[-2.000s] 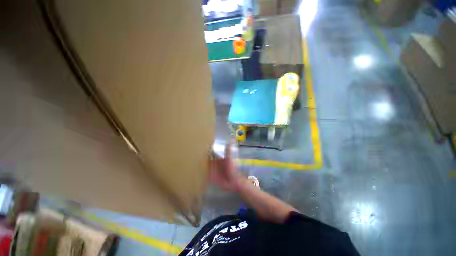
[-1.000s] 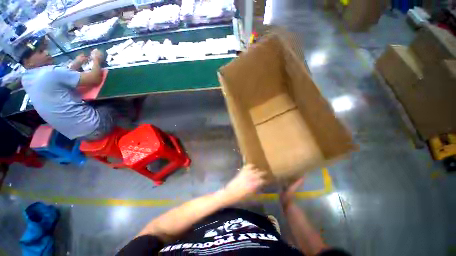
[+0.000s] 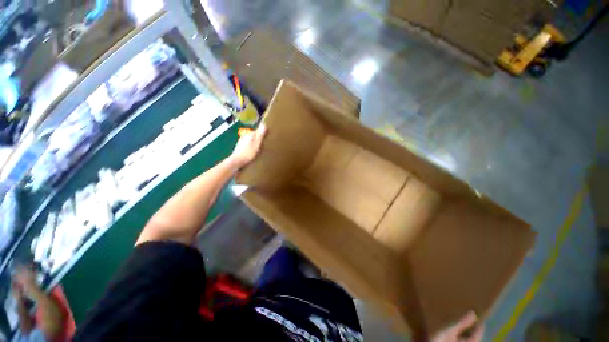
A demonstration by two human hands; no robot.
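A large brown open carton (image 3: 360, 194) stands in front of me beside the bench end. Its inside is empty and a seam crosses its bottom. My left hand (image 3: 250, 145) is bare and holds the carton's far left edge. My right hand (image 3: 461, 328) is at the carton's near right edge, cut off by the bottom of the picture, with its fingers bent at the cardboard. What is under the carton is hidden.
The green bench (image 3: 153, 200) with rows of white unit boxes (image 3: 160, 150) is on the left. Another person's hands (image 3: 30, 284) are at lower left. A red stool (image 3: 227, 294) is below. A yellow pallet truck (image 3: 531, 50) and cartons (image 3: 454, 27) are at the top right.
The view has turned and moved closer to the bench end. The open carton now lies slanted across the view, and my hands have moved apart to its opposite ends.
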